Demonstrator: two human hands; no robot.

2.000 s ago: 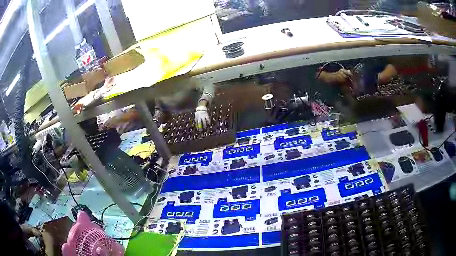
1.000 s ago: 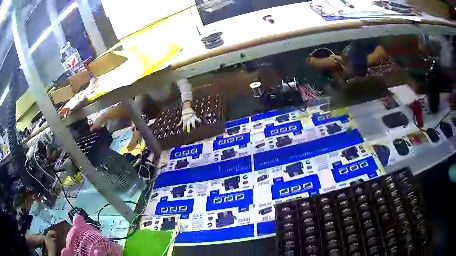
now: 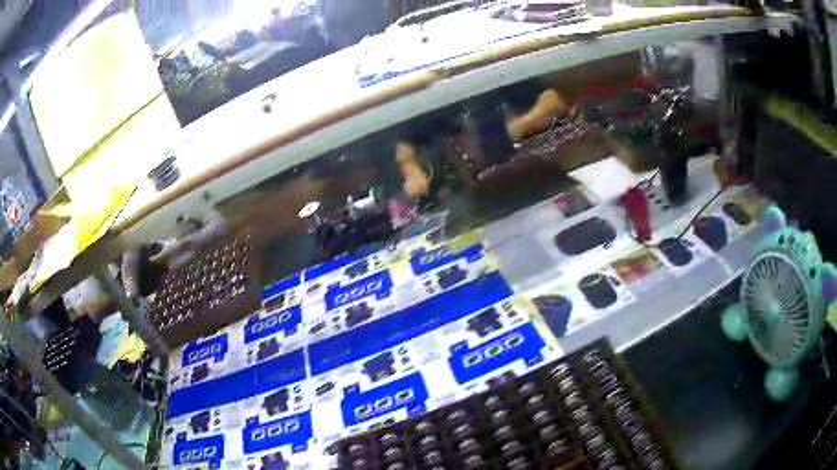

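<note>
Neither of my hands is in the picture. Nearest in front of me, at the bottom, a dark brown partitioned tray holds rows of small shiny rounded metal pieces; the frame's lower edge cuts it off. It lies beside a sheet printed in blue and white that covers the bench. What the metal pieces are exactly is too blurred to tell.
Another parts tray stands at far left. A white spool and dark lumps stand at far centre under the white raised shelf. A red item, a dark upright item and a mint fan are right. Another person's hand shows across the bench.
The view has swung right. The mint fan has come into view and the pink fan has gone out. The gloved hand over the far left tray no longer shows clearly.
</note>
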